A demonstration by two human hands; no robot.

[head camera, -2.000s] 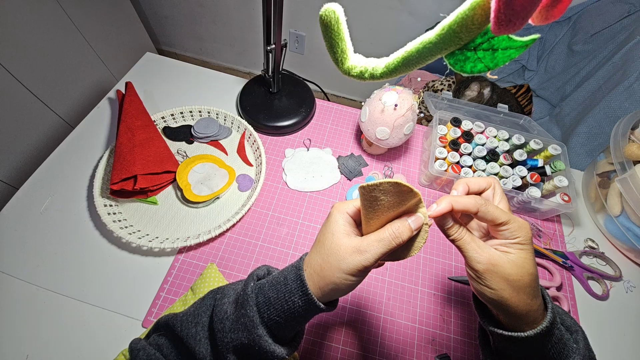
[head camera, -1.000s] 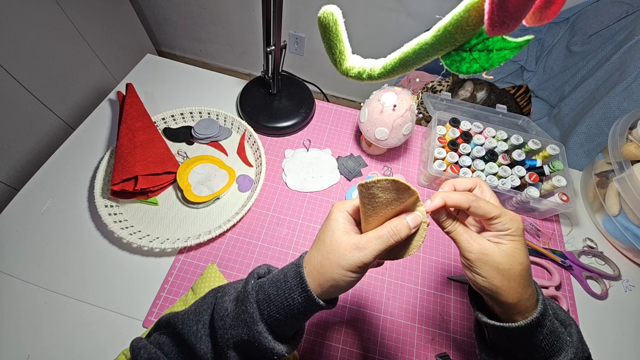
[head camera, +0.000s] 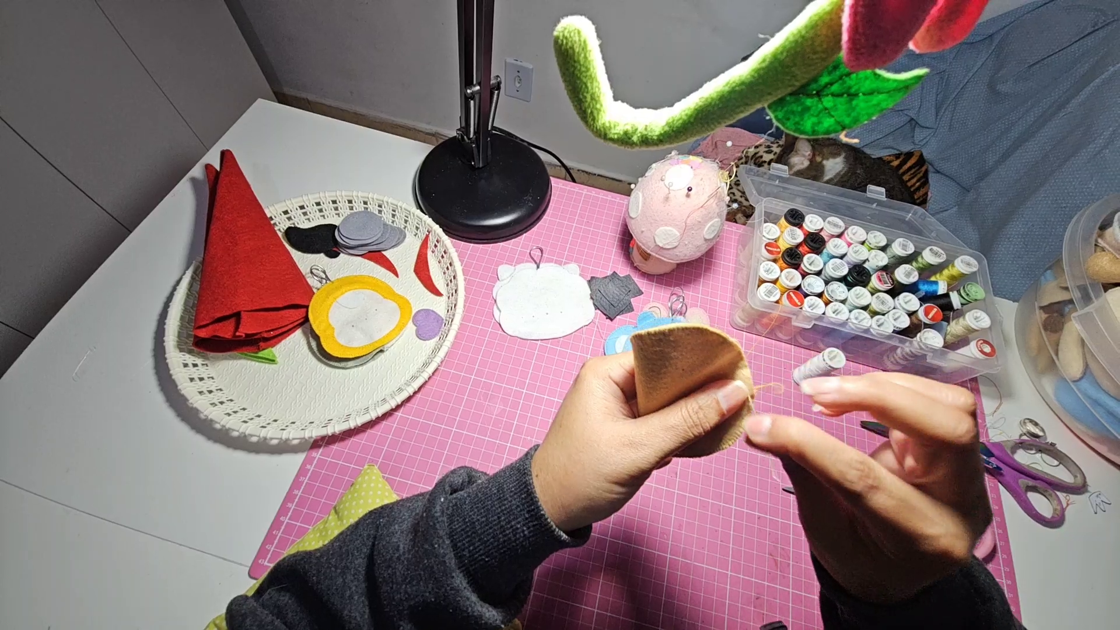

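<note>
My left hand [head camera: 612, 433] pinches a folded piece of tan felt [head camera: 682, 367] between thumb and fingers, its rounded edge facing right. A short bit of light thread sticks out from that edge. My right hand [head camera: 892, 455] is just right of the felt, thumb tip close to its edge and index finger raised apart; no needle can be made out. Behind my right fingertips a spool of pale thread [head camera: 821, 364] lies on the pink cutting mat [head camera: 472, 437]. Beyond the felt are blue felt pieces [head camera: 626, 337], a white felt shape [head camera: 544, 302] and grey felt pieces [head camera: 615, 294].
A white woven tray [head camera: 350, 416] holds red felt [head camera: 241, 271] and cut shapes. A black lamp base [head camera: 483, 188], a mushroom pincushion [head camera: 676, 210] and a thread box [head camera: 875, 346] stand behind. Purple-handled scissors [head camera: 1024, 490] lie right. A green plush stem [head camera: 665, 122] hangs overhead.
My right thumb and index finger have parted, and the hand has shifted slightly down. The spool behind the fingertips now shows. My left hand keeps its hold on the tan felt.
</note>
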